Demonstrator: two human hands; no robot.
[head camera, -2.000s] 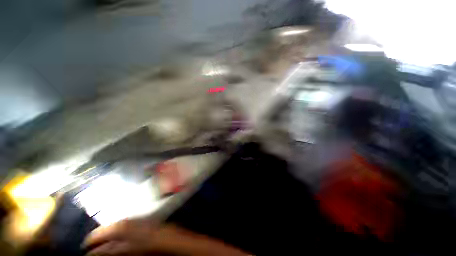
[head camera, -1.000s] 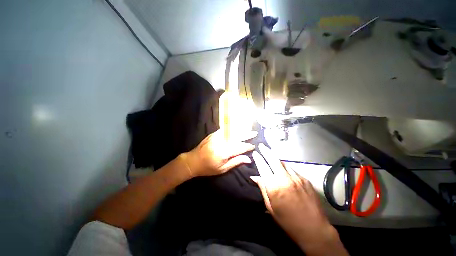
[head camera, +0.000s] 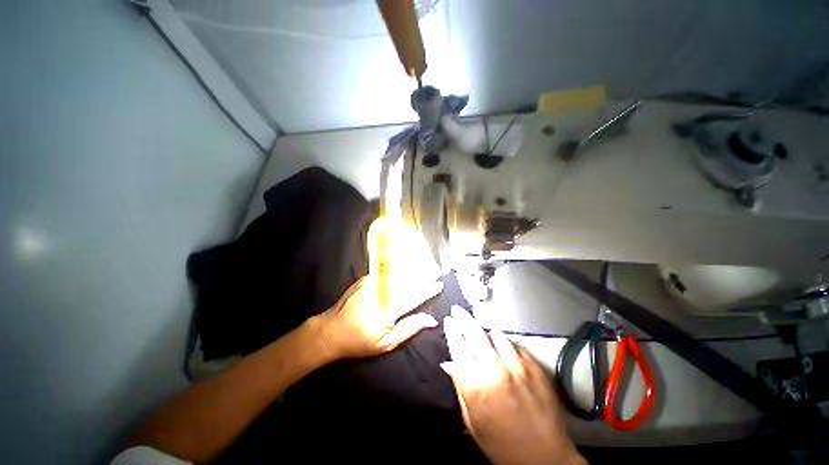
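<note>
A black garment piece (head camera: 300, 259) lies bunched left of the needle and runs down below the table edge. My left hand (head camera: 368, 318) lies flat on it, fingers towards the needle area, fingertips washed out by the lamp glare. My right hand (head camera: 504, 390) rests flat on the cloth's right edge, just below the presser foot (head camera: 486, 280), which is partly lost in glare. The cream-white sewing machine (head camera: 600, 191) stands above both hands. Scissors with one dark and one red loop handle (head camera: 629, 381) lie right of my right hand, their blades pointing up towards the machine.
A long dark strip (head camera: 673, 336) runs diagonally from the needle area to a dark part at the lower right. The bright lamp (head camera: 384, 263) hangs at the machine's left end. A blue-grey wall (head camera: 100, 218) stands on the left. A yellow label (head camera: 572, 99) is on the machine's top.
The view has shifted, so the machine, cloth and scissors appear lower and further left. Both hands stay on the cloth near the needle; my right hand appears slightly lower relative to the presser foot.
</note>
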